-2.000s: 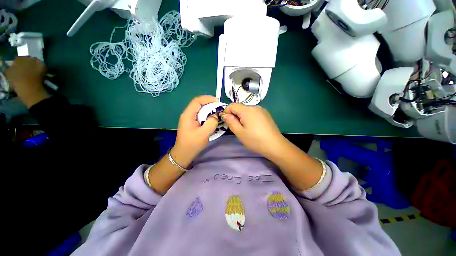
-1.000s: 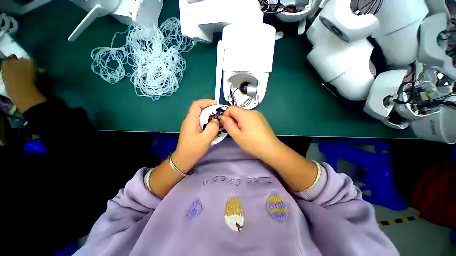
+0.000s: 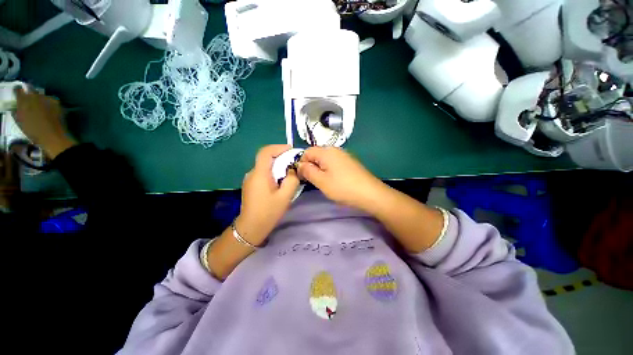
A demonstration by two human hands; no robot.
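Observation:
My left hand [image 3: 265, 188] holds the white round front cover [image 3: 281, 166] by its rim at the bench's front edge. Dark parts and wires show inside the cover. My right hand [image 3: 340, 177] has its thumb and fingertips pinched together over the cover's inside; what they pinch is too small to tell. Just beyond lies the white camera housing [image 3: 324, 66], its open end towards me, with a silvery round part [image 3: 333, 121] inside. Thin wires run from the opening towards the cover, partly hidden by my fingers.
A tangled heap of thin white cord [image 3: 205, 97] lies left of the housing. White camera bodies [image 3: 458, 69] with loose wires pile up at right. Another body with an antenna [image 3: 107, 52] stands at back left. Another person's hand [image 3: 43, 123] works at far left.
The view has shifted, so bench items sit further left in the picture. My hands keep hold at the cover with only small finger movement. The other person's hand has moved at far left.

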